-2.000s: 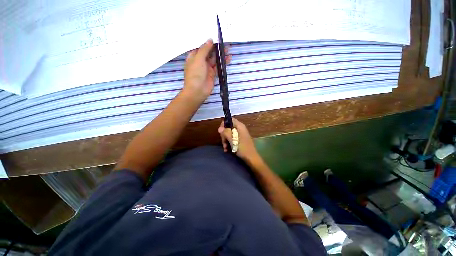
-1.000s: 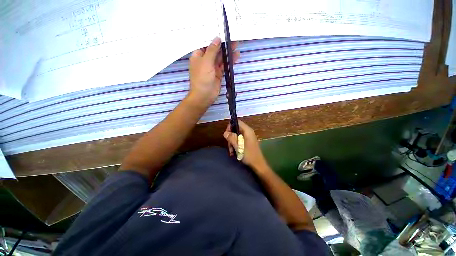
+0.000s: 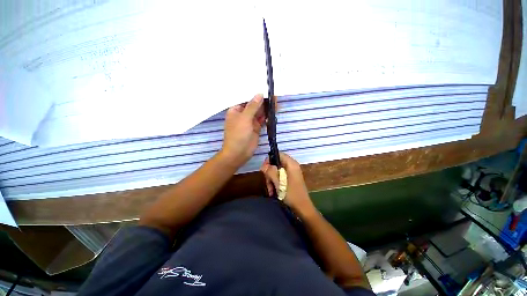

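Long dark tailor's shears [image 3: 270,81] point away from me, their blades over the front edge of the white printed marker paper [image 3: 370,52]. My right hand [image 3: 284,180] is closed around the cream-wrapped handle at the table's front edge. My left hand [image 3: 245,126] is left of the blades, thumb and fingers pinching the paper's edge; some fingertips show just right of the blades. The paper lies on white fabric with dark stripes [image 3: 375,115], which shows as a band along the front. Whether the blades are parted cannot be told.
The brown wooden table edge [image 3: 370,166] runs across in front of my body. An open brown box [image 3: 49,248] is below at the left. A white paper piece [image 3: 6,213] hangs at the far left edge. Clutter and a blue crate [image 3: 516,226] are on the floor at the right.
The view has tilted so that the paper, shears and both hands appear lower. The hands keep nearly the same places at the paper's edge. The person's legs and shoes at the right are gone from view.
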